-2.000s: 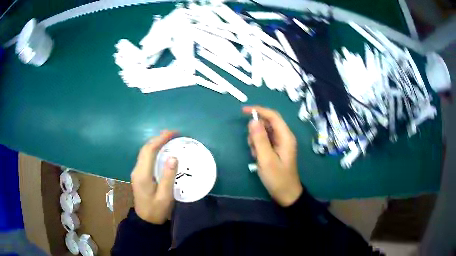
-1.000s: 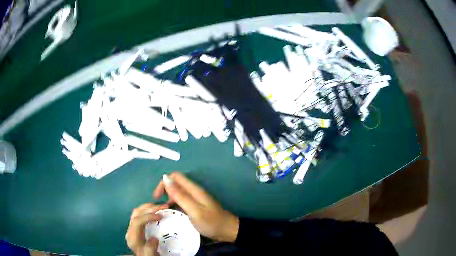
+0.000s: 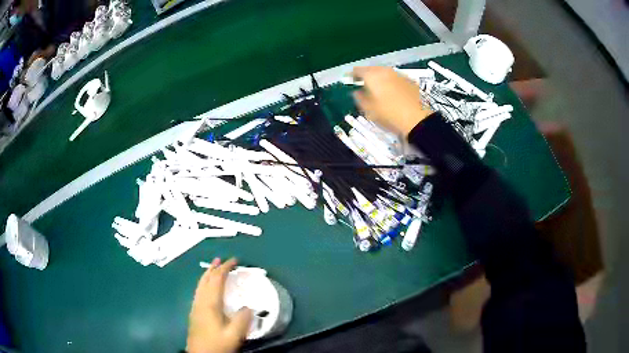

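My left hand (image 3: 215,314) holds a round white housing (image 3: 276,307) at the bench's near edge, thumb on its face, which has a dark opening. A short white stick end (image 3: 205,265) shows at its fingertips. My right hand (image 3: 390,96) is over the far side of the right pile of white sticks with leads (image 3: 476,114). It is blurred; a small white bit shows at its fingertips, but I cannot tell if it is gripped. The black cable bundle (image 3: 331,155) lies left of that pile. Plain white sticks (image 3: 200,186) lie heaped further left.
A white housing (image 3: 491,58) sits at the far right corner and another white part (image 3: 27,243) at the left edge. Beyond the pale rail (image 3: 103,169), a housing with two arms (image 3: 93,100) lies on the green belt (image 3: 227,65). More white units (image 3: 90,38) stand in a row beyond.
My right hand has moved from beside the housing, up and right to the far pile. My left hand keeps the housing, now tilted. The view has shifted, showing more of the belt.
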